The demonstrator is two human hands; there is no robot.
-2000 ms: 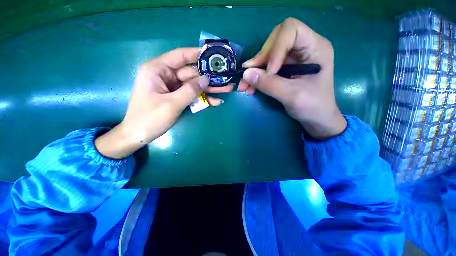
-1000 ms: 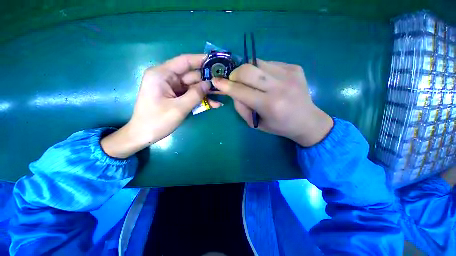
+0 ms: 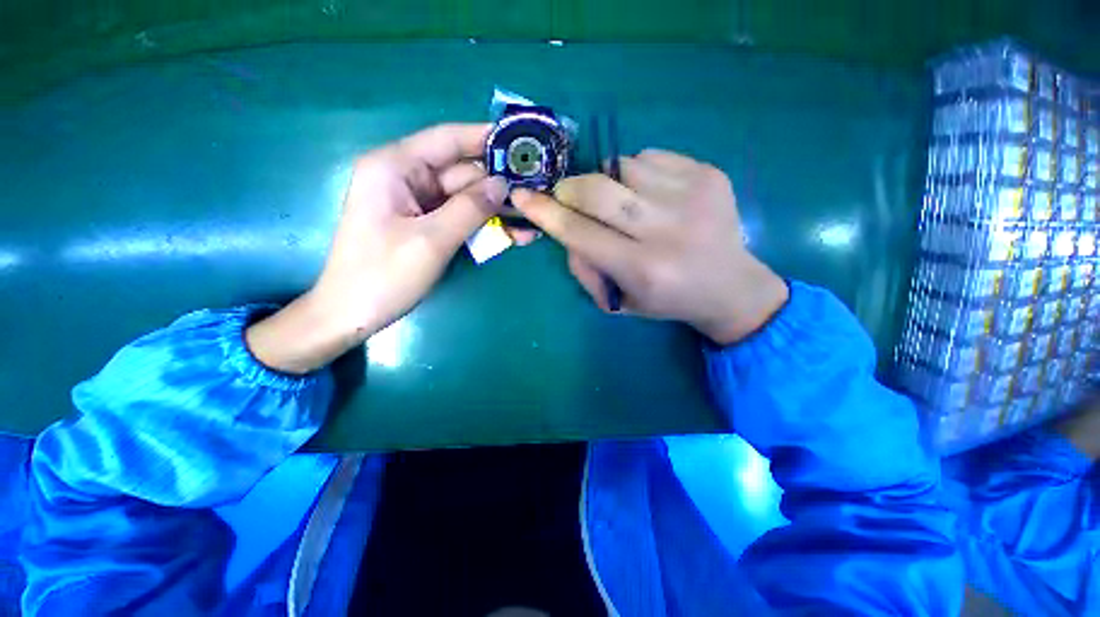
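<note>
A round black watch case assembly [image 3: 527,147] with a shiny rim and a pale ring at its centre is held over the green bench. My left hand [image 3: 404,229] grips its left and lower edge, thumb on top. A clear bluish film flap [image 3: 508,99] sticks up at its upper edge. A white and yellow tab [image 3: 489,241] hangs below it. My right hand [image 3: 657,235] touches the case's lower edge with a fingertip and holds black tweezers [image 3: 613,142] tucked in the palm, prongs pointing away from me. The fingers hide part of the lower edge.
A tall stack of clear blister trays [image 3: 1007,241] with white and yellow pieces stands at the right. The glossy green bench [image 3: 519,386] lies under my hands, with its front edge near my body. Another person's blue sleeve [image 3: 1025,518] shows at the lower right.
The tweezers went from pointing at the case to tucked in my right palm, prongs away. My right fingertips moved onto the case's lower edge. Since one second ago, the hands have barely moved.
</note>
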